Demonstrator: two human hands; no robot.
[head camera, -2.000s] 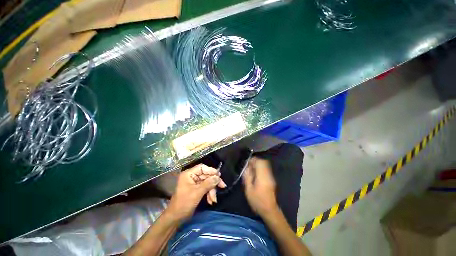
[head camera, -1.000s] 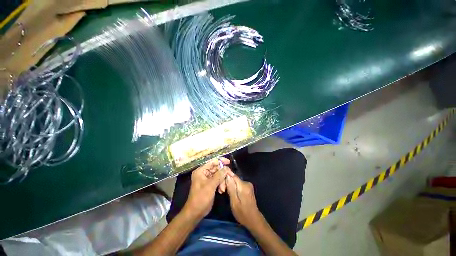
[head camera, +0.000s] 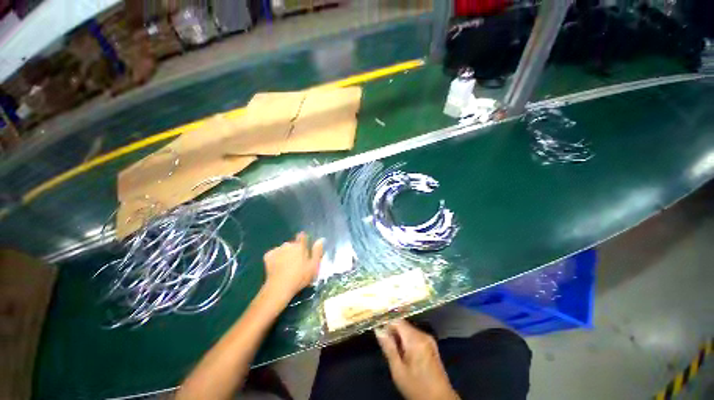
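My left hand (head camera: 291, 264) is over the green bench at the left side of the fan of clear plastic strips (head camera: 333, 223). Its thumb and index finger are apart, and no strand shows in it. My right hand (head camera: 419, 361) is at the bench's front edge, just below the yellow-cream block (head camera: 377, 300). Its fingertips are close together; whether they hold something small is unclear. A C-shaped bundle of silver strands (head camera: 389, 217) lies right of the clear strips. Fine clear offcuts (head camera: 311, 322) lie around the block.
A tangled heap of silvery strands (head camera: 168, 262) lies at left, partly by cardboard sheets (head camera: 313, 121). A small strand bundle (head camera: 554, 139) lies at far right, near a metal post (head camera: 539, 58) and a white bottle (head camera: 460, 92). A blue bin (head camera: 575, 301) stands below the bench edge.
The view has tilted up, showing more of the bench's far side. My hands, earlier together over the lap, are apart; the left has moved up onto the bench. The strand between them no longer shows.
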